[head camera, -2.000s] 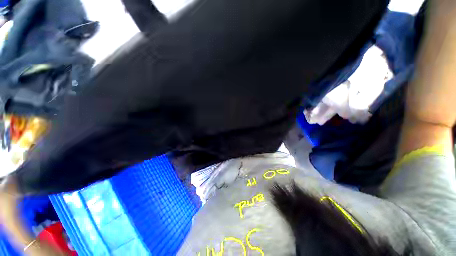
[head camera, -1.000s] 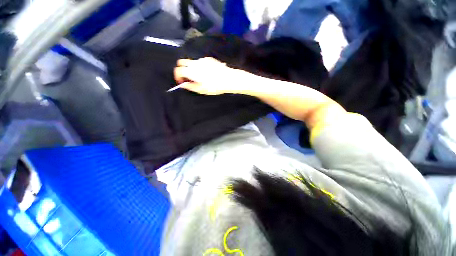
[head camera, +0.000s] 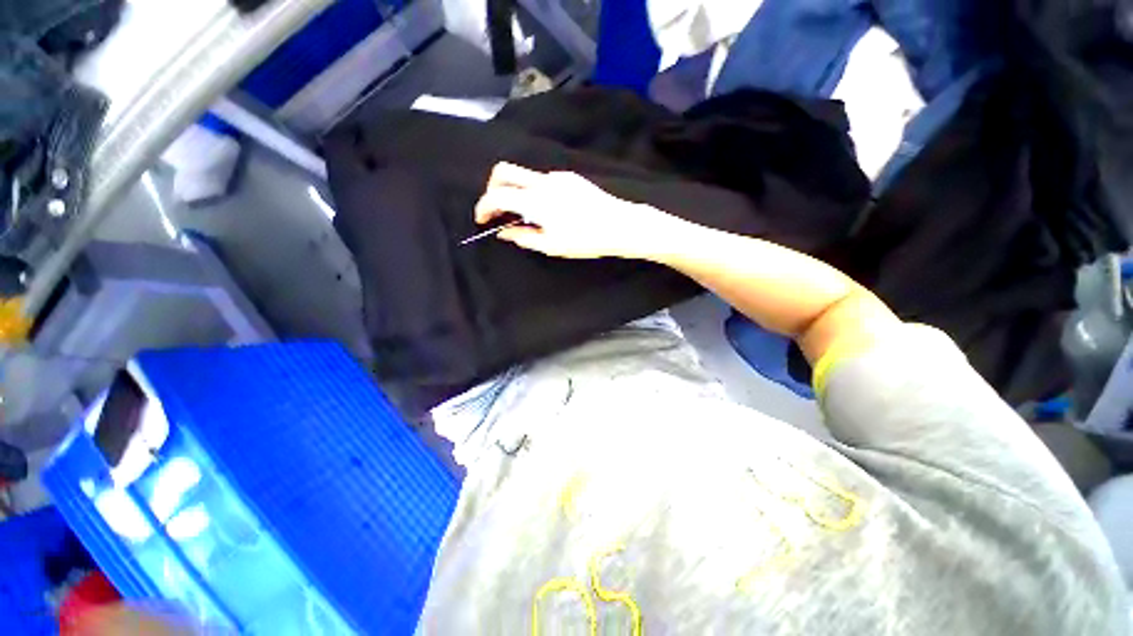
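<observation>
A black garment (head camera: 410, 249) lies spread over my lap, bunched up toward the right. My right hand (head camera: 547, 214) is over the middle of it, fingers closed on a thin pointed tool (head camera: 487, 232). The tool's thin shaft points left and slightly down, above the cloth; whether its tip touches cannot be told. A blurred, skin-toned shape at the bottom left edge appears to be my left hand (head camera: 139, 619), cut off by the frame, beside something red. Its fingers cannot be made out.
A blue crate (head camera: 298, 460) stands at left with a dark flat object (head camera: 121, 416) on it. A curved pale table edge (head camera: 174, 137) crosses the upper left, with dark denim (head camera: 56, 174) on it. Blue denim (head camera: 795, 47), white cloth (head camera: 870, 93) and dark clothes (head camera: 969, 236) are heaped at right.
The black garment, held up across the view two seconds ago, is down on my lap. My right hand came over it with the tool. The left hand shape entered at the bottom left since one second ago.
</observation>
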